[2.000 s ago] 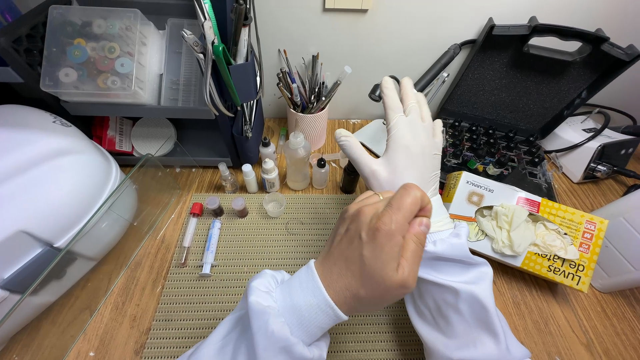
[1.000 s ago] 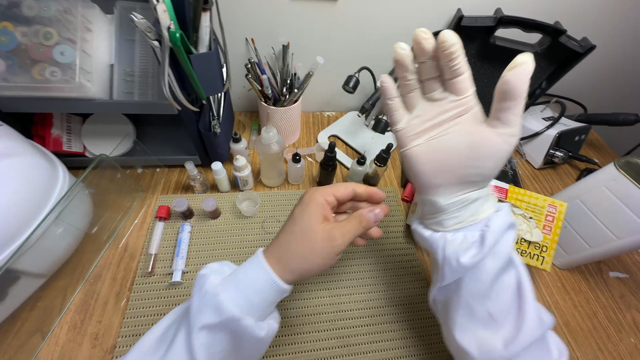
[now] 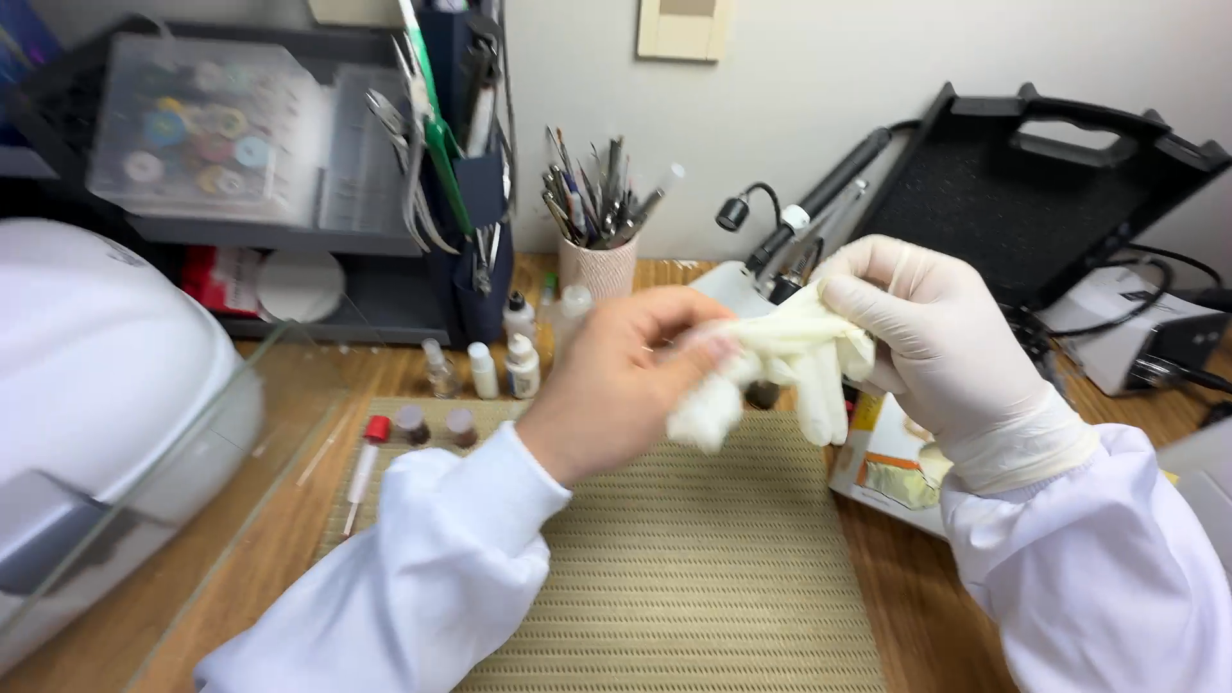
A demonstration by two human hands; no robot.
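My bare left hand (image 3: 626,375) and my gloved right hand (image 3: 938,342) hold a loose pale latex glove (image 3: 794,351) between them, above the woven mat. The left fingers, somewhat blurred, pinch one side of it; the right thumb and fingers pinch the other, and some glove fingers hang down. A white latex glove covers my right hand to the wrist, over the white sleeve's cuff. Below my right hand stands the glove box (image 3: 890,457), partly hidden by the hand and sleeve. Small bottles (image 3: 523,366) stand behind my left hand, which hides some of them.
The woven mat (image 3: 712,577) bears a red-capped tube (image 3: 364,472) and small dark jars (image 3: 461,426). A glass pane (image 3: 221,472) and a white rounded device (image 3: 106,385) are at left. Behind are a brush cup (image 3: 597,265), a tool organizer (image 3: 385,298) and an open black case (image 3: 1039,192).
My hands were apart one second ago, the gloved one raised with fingers spread. Now they are together, with a loose glove held between them.
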